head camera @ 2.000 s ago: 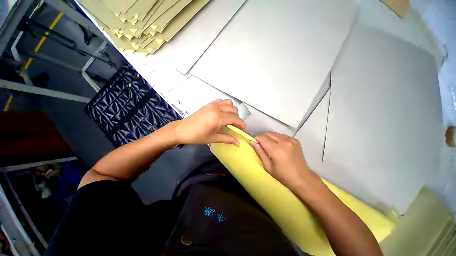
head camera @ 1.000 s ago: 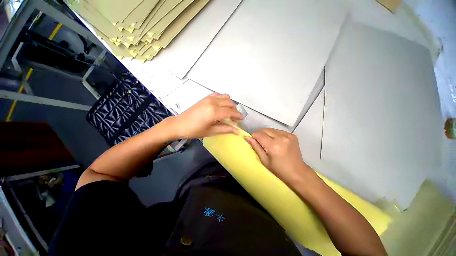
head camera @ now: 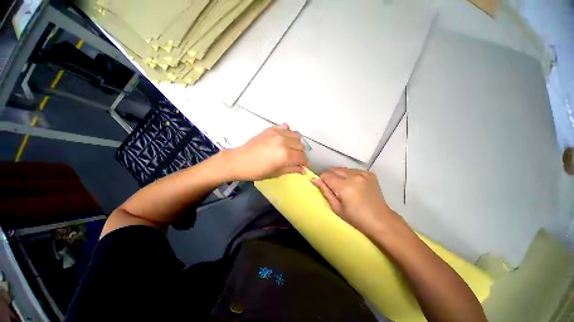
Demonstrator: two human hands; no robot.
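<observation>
A large yellow lining panel (head camera: 327,242) runs diagonally from the table's front edge over my lap, partly under my right forearm. My left hand (head camera: 275,153) is closed on its upper left corner, with the fingertips pinching the edge. My right hand (head camera: 352,192) lies just beside it, thumb and fingers gripping the same edge. A narrow strip of the edge shows between the two hands. The fingers hide most of the fold. A small clear object shows partly behind my left fingertips; I cannot tell what it is.
Large grey-white sheets (head camera: 340,75) lie over the table. A fanned stack of khaki cut panels (head camera: 182,38) is at the upper left. More khaki pieces (head camera: 528,283) lie at the lower right. A black quilted item (head camera: 165,146) is below the table's left edge, near metal frames.
My left hand has shifted slightly along the yellow edge, and its fingers are now more closed over the corner. My right hand has barely moved. The view has shifted a little.
</observation>
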